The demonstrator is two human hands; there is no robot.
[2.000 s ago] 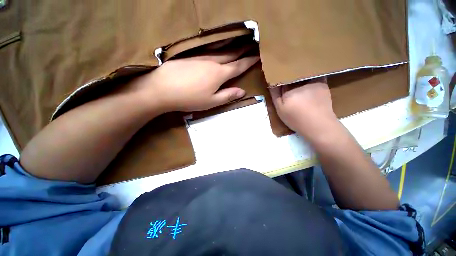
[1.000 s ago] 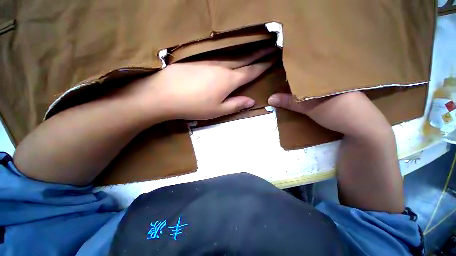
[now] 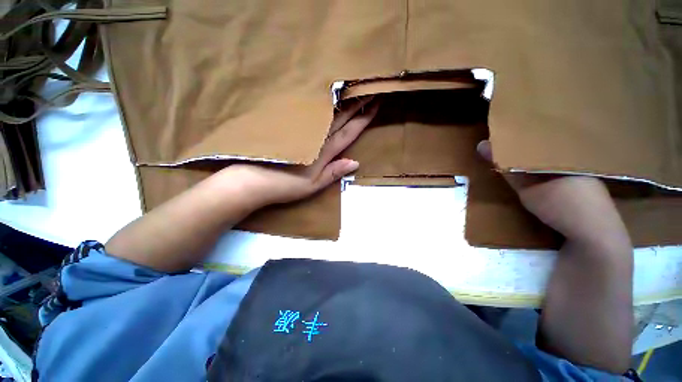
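Observation:
A large flat brown bag body panel [image 3: 419, 45] lies in front of me, its upper layer lifted over a lower brown layer [image 3: 299, 219]. Square notches show in both layers; the lower notch [image 3: 404, 213] shows white table. White corner reinforcements [image 3: 486, 80] sit at the upper notch corners. My left hand [image 3: 333, 157] lies between the layers at the left of the opening, fingers apart and partly covered by the upper layer. My right hand [image 3: 523, 179] is under the upper layer at the right; only a fingertip and the back of the hand show, and its fingers are hidden.
Tangled brown straps [image 3: 56, 67] and a brown pile lie at the far left on the white table [image 3: 71, 160]. A strap end [image 3: 142, 13] lies on the panel's upper left, another at the upper right edge. The table's yellowish front edge runs near my dark apron [image 3: 359, 321].
The view has shifted left; the glue bottle is out of view and the straps show. My left hand has drawn back to the left part of the opening. My right hand is further under the upper layer.

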